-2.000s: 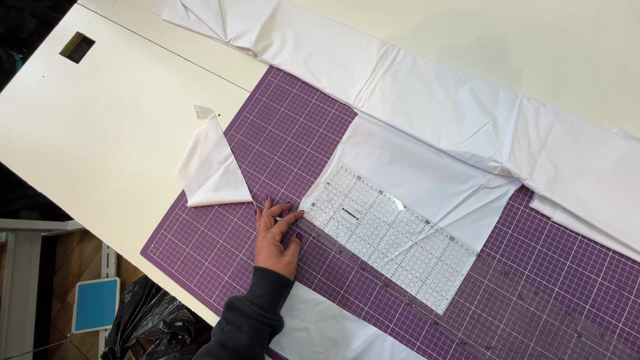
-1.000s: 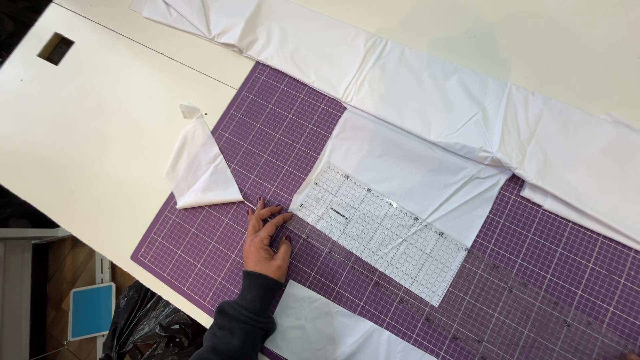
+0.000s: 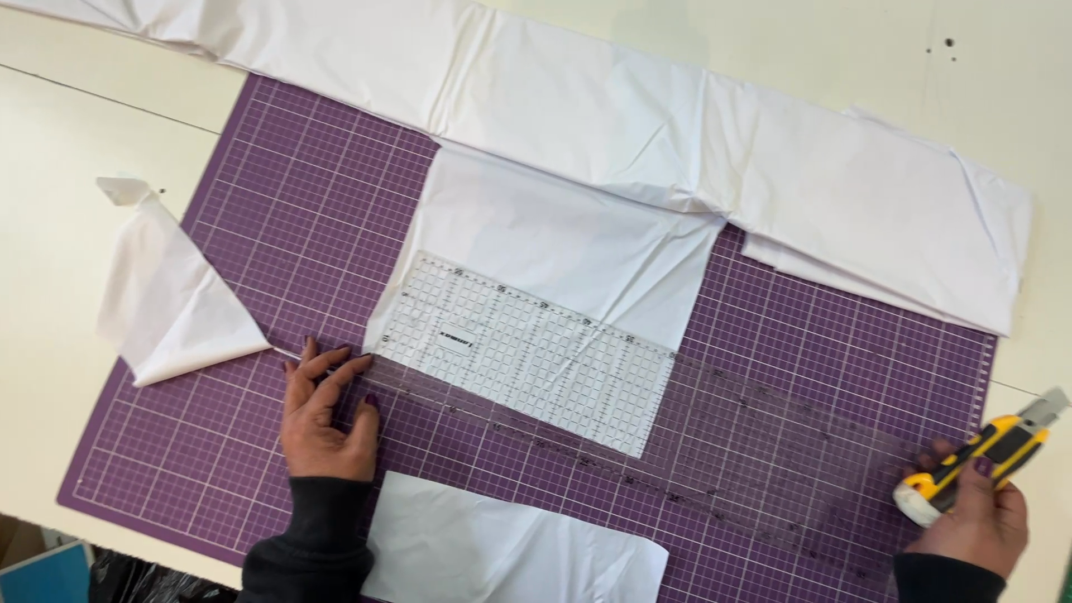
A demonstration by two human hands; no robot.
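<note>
My left hand (image 3: 328, 410) rests at the left end of a clear quilting ruler (image 3: 536, 352), fingers spread over a thin strand running from a small folded white cloth (image 3: 180, 301). The ruler lies slanted over the lower edge of a white fabric panel (image 3: 553, 226) on a purple cutting mat (image 3: 310, 176). At the far right, my right hand (image 3: 976, 511) grips a yellow and black snap-off utility knife (image 3: 971, 461), blade pointing up and right, beside the ruler's right end. Some of its fingers are hidden behind the knife.
A long folded length of white fabric (image 3: 586, 109) crosses the top of the mat. Another white fabric piece (image 3: 519, 544) lies at the bottom edge. Below the table's left corner are a blue panel (image 3: 50, 574) and black plastic (image 3: 151, 579).
My right hand has come into view at the right with the utility knife. My left hand remains by the ruler's left end. The view has shifted rightward.
</note>
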